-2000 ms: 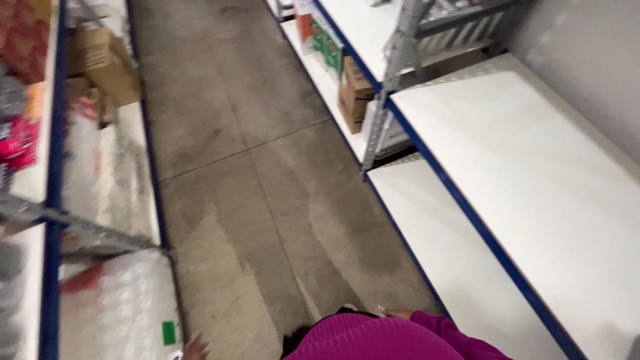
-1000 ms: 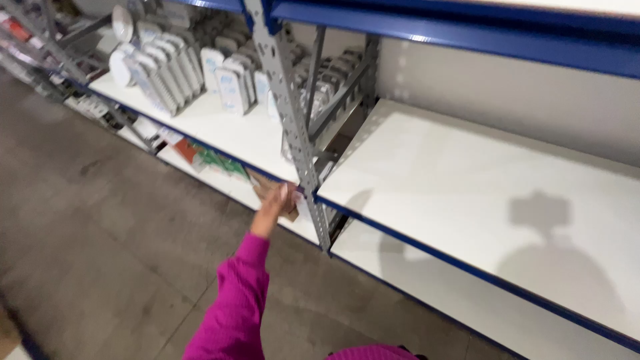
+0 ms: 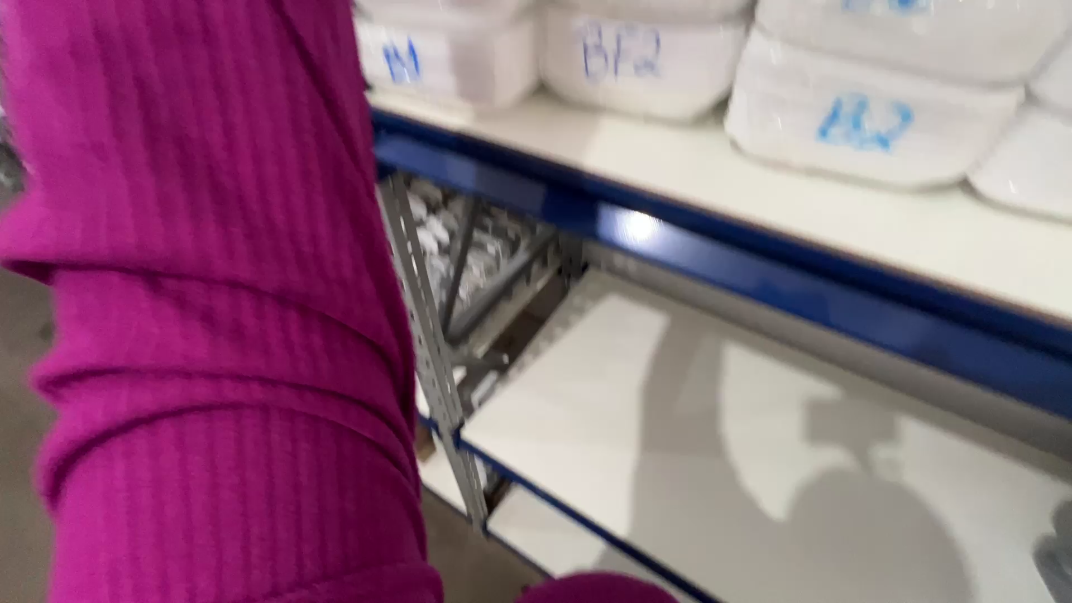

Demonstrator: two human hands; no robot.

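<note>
A raised arm in a ribbed magenta sleeve (image 3: 226,318) fills the left side of the view, very close to the camera. It seems to be my left arm; its hand lies beyond the top edge, so what it touches is hidden. My right hand is out of view. On the upper shelf, right of the sleeve, sit white plastic-wrapped packages: one partly behind the sleeve (image 3: 461,59), one in the middle (image 3: 645,63) and a stacked one farther right (image 3: 875,121). They bear blue handwritten marks.
The upper shelf has a blue beam (image 3: 712,251) along its front. Below are a white middle shelf (image 3: 578,377), with shadows across it, and a lower shelf (image 3: 536,528). A perforated grey metal upright (image 3: 431,335) stands beside the sleeve. Concrete floor (image 3: 469,544) shows underneath. A dark blurred shape touches the right edge.
The sleeved arm, earlier stretched toward the rack's upright with its hand visible, is now raised close to the camera, its hand out of view. The view has shifted to the upper shelf.
</note>
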